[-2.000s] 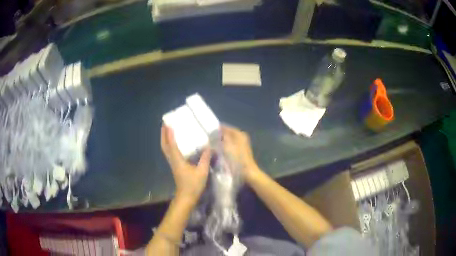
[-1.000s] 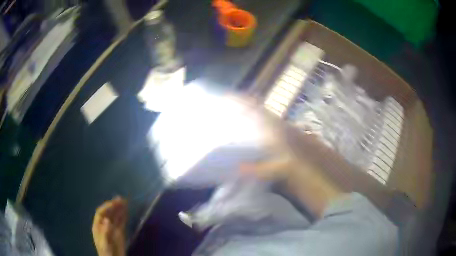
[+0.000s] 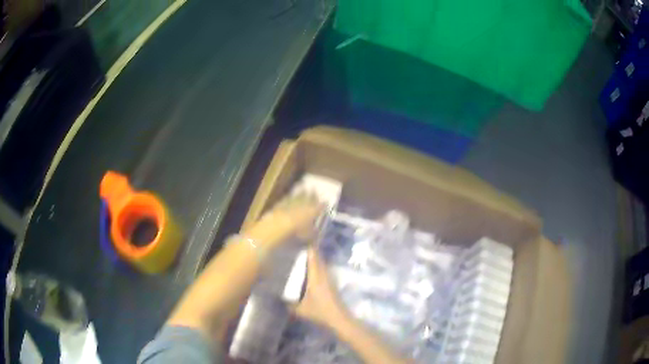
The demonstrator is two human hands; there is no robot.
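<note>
White power strips (image 3: 480, 298) stand on edge in a row along the right side of the open brown carton (image 3: 420, 167). Bagged white cords (image 3: 388, 281) fill its middle. My left hand (image 3: 304, 210), blurred, reaches over the left rim onto a white strip (image 3: 326, 190) in the carton's upper left corner; its fingers are hard to make out. My right hand (image 3: 320, 291) is inside the left part, its fingers on the side of another white strip (image 3: 295, 276). A blurred whitish block (image 3: 260, 327) lies below it at the left side.
The dark bench (image 3: 213, 92) runs along the left. Orange-yellow and blue tape rolls (image 3: 146, 231), a clear bottle (image 3: 53, 302) and a white cloth or paper (image 3: 78, 348) lie on it. A green bin (image 3: 462, 43) stands beyond the carton. Blue containers (image 3: 630, 78) are at far right.
The view has turned right, towards the carton. The bright white strips held over the bench are no longer seen there. Both my hands are now inside the carton's left part.
</note>
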